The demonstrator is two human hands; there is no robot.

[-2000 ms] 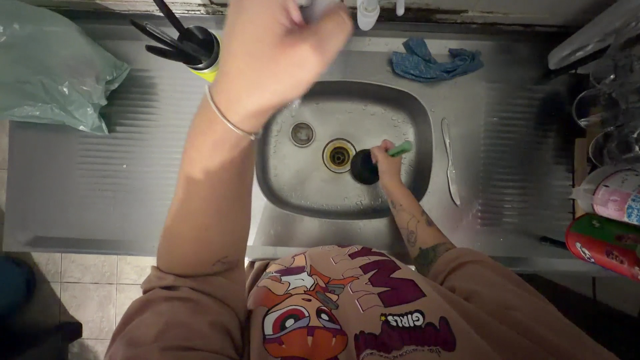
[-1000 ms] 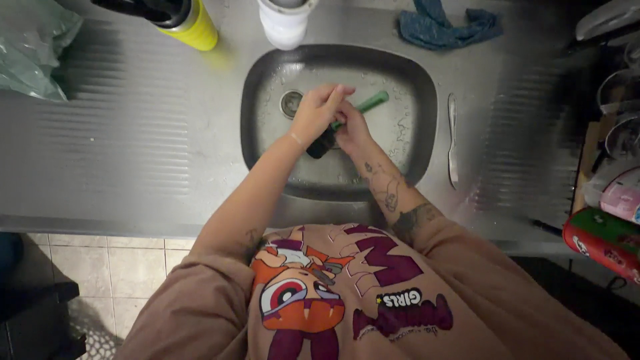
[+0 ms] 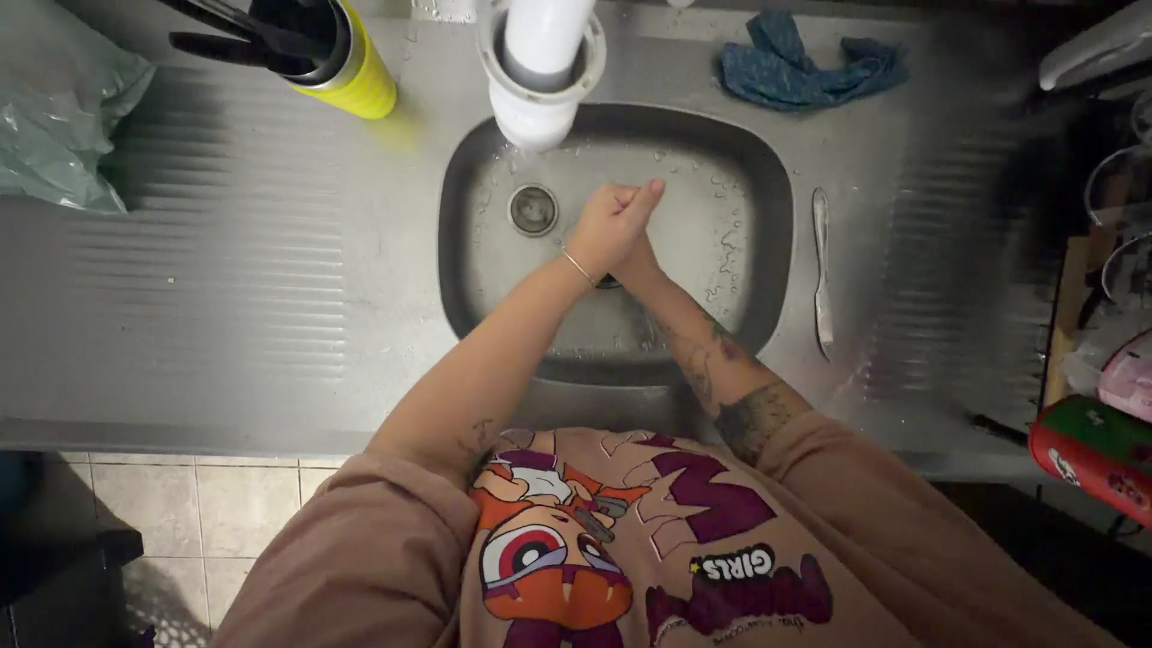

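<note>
Over the steel sink basin, my left hand lies against my right hand, its fingers curled and thumb pointing away from me. My left hand hides most of the right one, so whatever may be between them cannot be seen. A small dark patch shows just below the wrists; whether it is the drain or an object is unclear. Beyond my hands, a white plastic tap fitting overhangs the basin's far edge. Left of my hands is a round metal strainer or overflow. Water drops dot the basin.
A table knife lies right of the basin. Behind it is a crumpled blue cloth. A yellow container with black utensils and a pale green plastic bag are at far left. Glassware and a red-green container stand right.
My left hand has come down from the tap area to my right hand. The green-handled dark object seen earlier in the basin is out of sight. The view has moved closer to the sink.
</note>
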